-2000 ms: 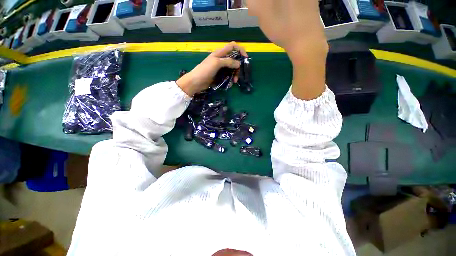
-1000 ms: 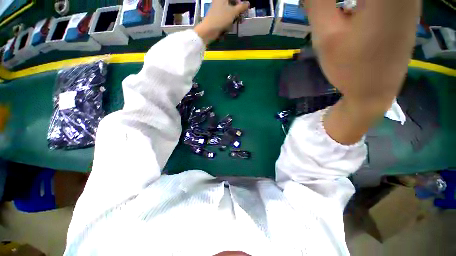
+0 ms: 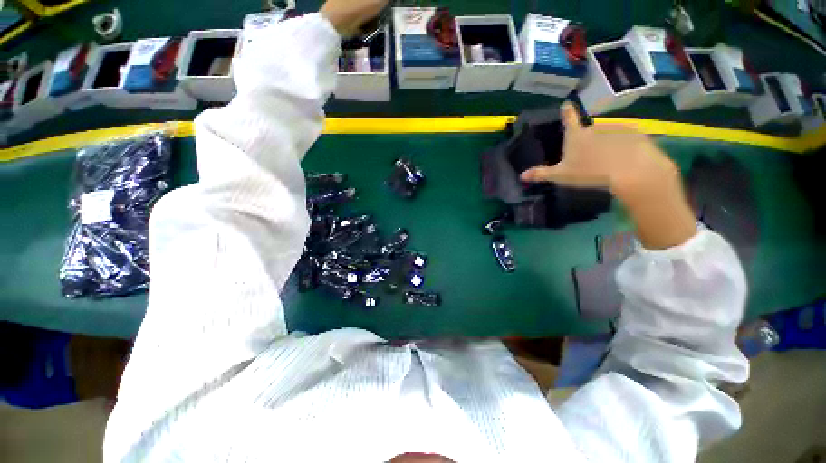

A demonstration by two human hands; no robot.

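Black accessories (image 3: 349,258) with shiny ends lie in a loose pile at centre. One small bundle (image 3: 406,177) lies above the pile, and another piece (image 3: 503,254) lies right of it. My left hand (image 3: 355,13) is at the top edge, partly cut off, over an open white box (image 3: 364,83); its fingertips and any held thing are unclear. My right hand (image 3: 605,163) is at the stack of black inserts (image 3: 580,206), thumb and forefinger spread across a tilted black insert (image 3: 509,172). Whether it grips the insert cannot be told.
White boxes, some with blue printed parts (image 3: 426,50), stand in a row beyond the yellow strip (image 3: 426,125). A clear bag of black pieces (image 3: 118,217) lies at left. Flat dark pads (image 3: 593,291) lie at right, partly under my right sleeve. Blue bins are below the table.
My left hand has moved from the accessory pile up to the boxes, then further left to the top edge. My right hand has come down from the boxes to the black stack, where an insert now sits tilted.
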